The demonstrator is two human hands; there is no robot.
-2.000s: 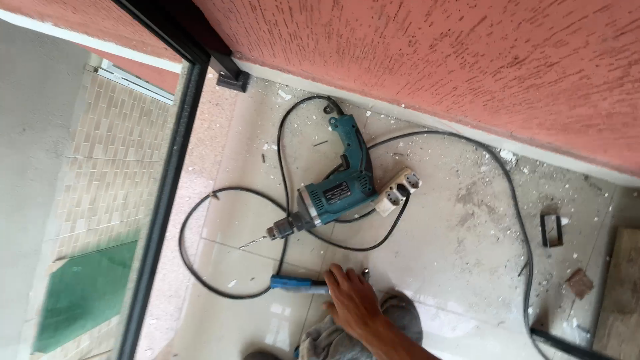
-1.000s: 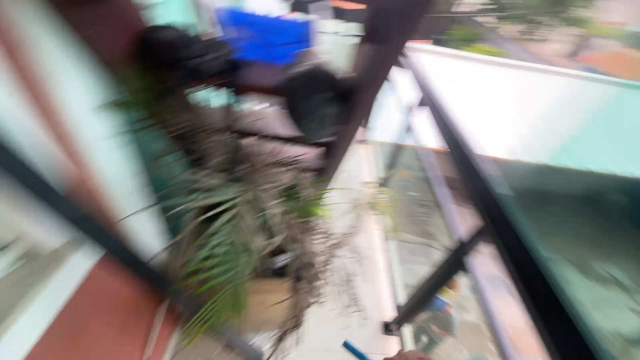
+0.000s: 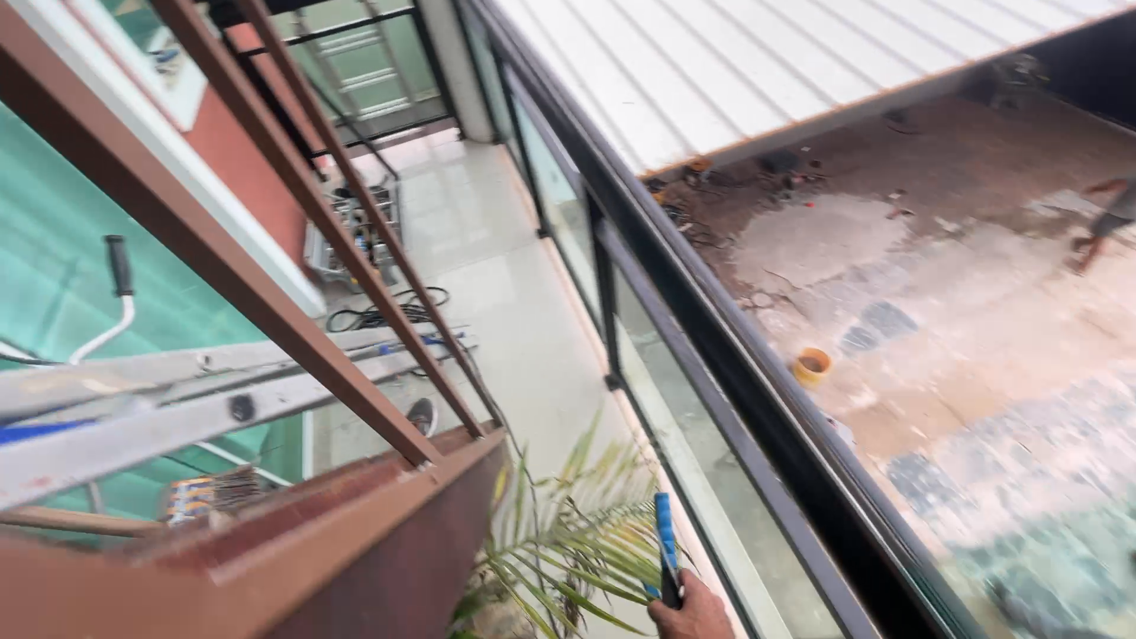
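Observation:
My right hand (image 3: 694, 611) is at the bottom edge, closed around a blue-and-black hand tool (image 3: 665, 537). The tool's blue end points up, away from my fingers; its exact kind is not clear. Palm fronds (image 3: 577, 546) hang just left of the hand, and the glass railing (image 3: 710, 479) runs along its right side. My left hand is out of view.
Brown metal posts (image 3: 293, 231) and an aluminium ladder (image 3: 177, 435) stand at left. On the balcony's tiled floor (image 3: 506, 311) lie a coiled black cable (image 3: 377, 317) and a tray of tools (image 3: 351, 235). Beyond the black handrail (image 3: 754, 337), a person (image 3: 1109, 222) is on the lower ground.
The view has swung from the floor with the drill to the balcony walkway. My right hand, low over the floor by a blue-handled tool earlier, now holds a blue-and-black one beside the railing.

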